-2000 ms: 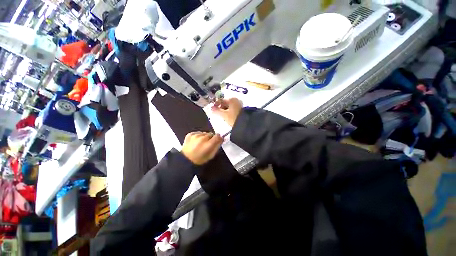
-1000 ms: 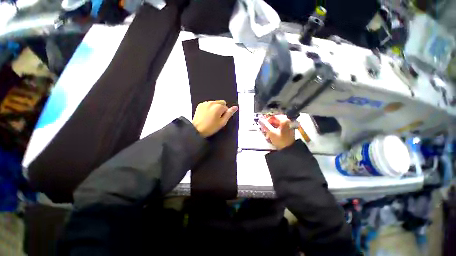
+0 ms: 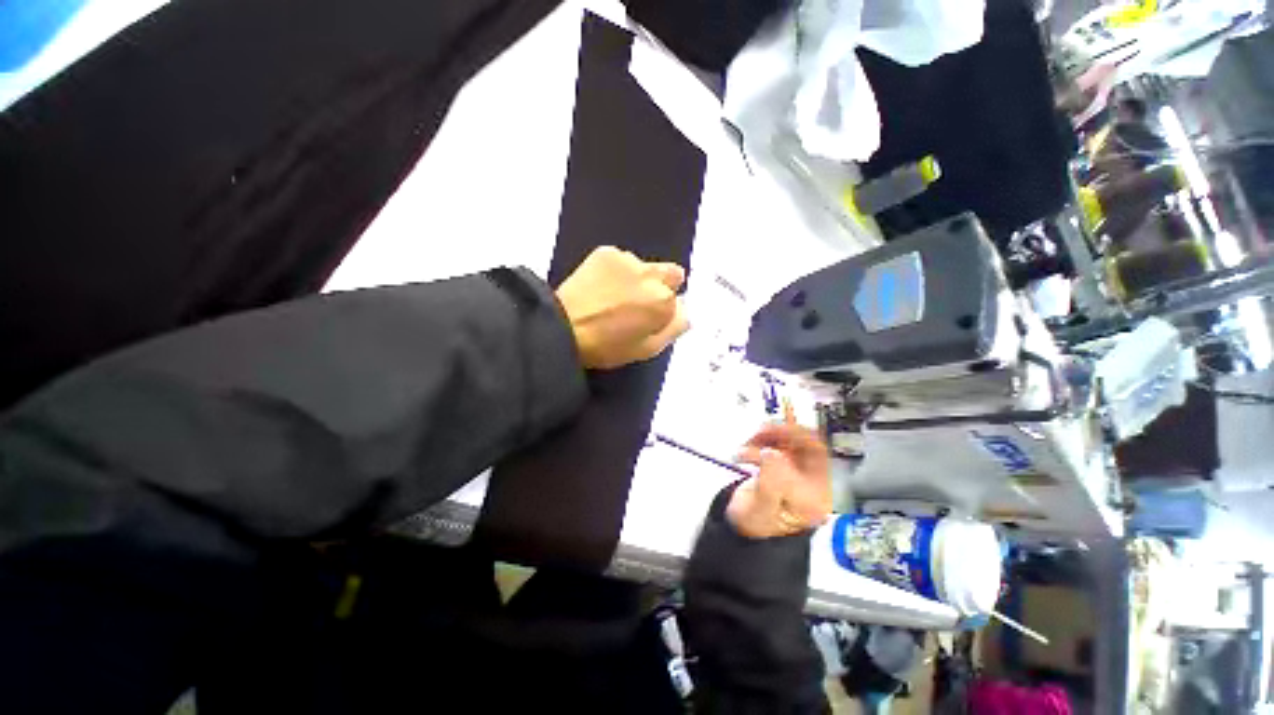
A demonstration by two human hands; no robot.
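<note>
A dark brown-black fabric strip [image 3: 632,182] lies across the white table, running from the back to over its front edge. My left hand [image 3: 625,307] is on the strip, fingers curled at its right edge; whether it pinches the cloth is unclear. My right hand [image 3: 785,482] is right of the strip, off the cloth, fingers bent beside the sewing machine head [image 3: 894,300]. Whether it holds anything small cannot be told. The needle area is mostly hidden behind the machine head. A thin orange-brown piece shows just above the right fingers.
A stack of dark strips [image 3: 238,154] lies at the left. A lidded blue-and-white cup [image 3: 915,556] stands right of my right hand. A white cloth or bag [image 3: 838,84] and a yellow-tipped cone [image 3: 897,185] are behind the machine. Blue lettering shows on the machine arm.
The view has turned and moved closer to the strip and the machine's end. My right hand has moved away from the needle area, towards the table's front. My left hand stays on the strip.
</note>
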